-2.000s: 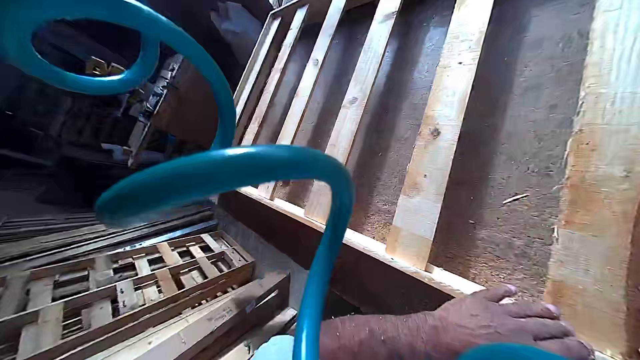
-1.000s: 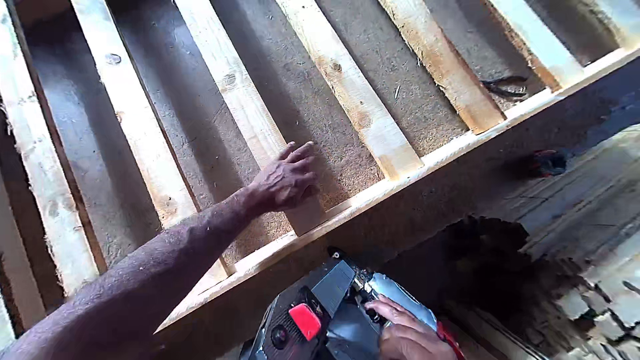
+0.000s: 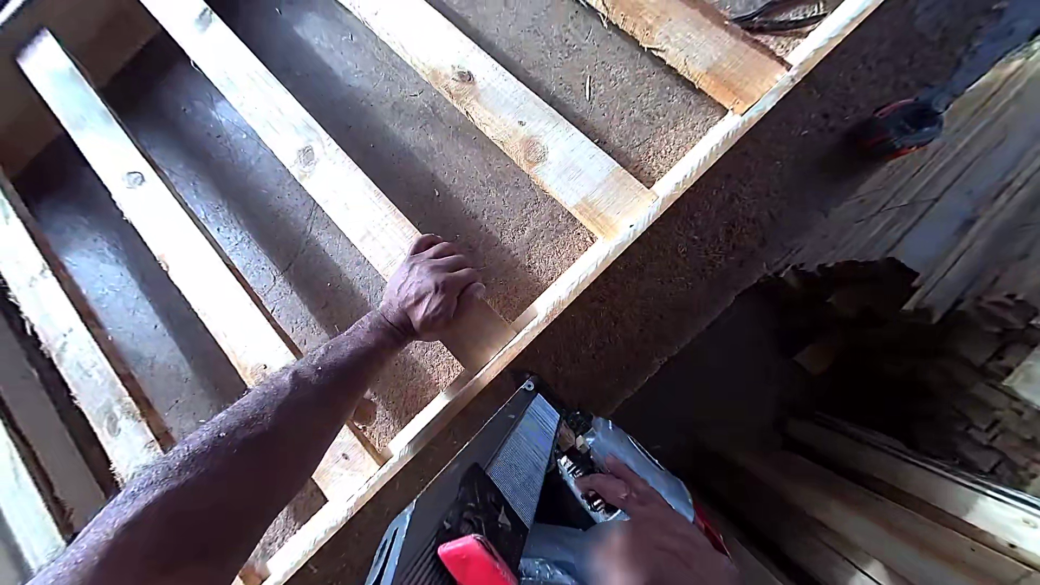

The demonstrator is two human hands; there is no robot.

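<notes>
My left hand [image 3: 433, 286] is closed around a wooden slat [image 3: 321, 166] near its lower end, where the slat meets the edge board [image 3: 593, 272] of a slatted wooden frame. Below the edge board is an open case [image 3: 520, 455] or tool bag with a red part [image 3: 474, 561], a ribbed grey panel and silvery plastic. My right hand [image 3: 646, 520] is over its contents, fingers at small metal pieces [image 3: 587, 487]; whether it grips any of them I cannot tell. Part of that hand is blurred.
More slats [image 3: 520, 134] run parallel across the frame, over a dusty concrete floor. A dark red-and-black object [image 3: 898, 128] lies right of the frame. Stacked boards [image 3: 877, 496] and broken wood pieces [image 3: 987, 414] are at the right. Dark straps [image 3: 780, 18] show at the top.
The view has swung strongly since two seconds ago. Since one second ago, my left hand remains on the same slat and my right hand is still at the case, its fingers farther over the metal pieces.
</notes>
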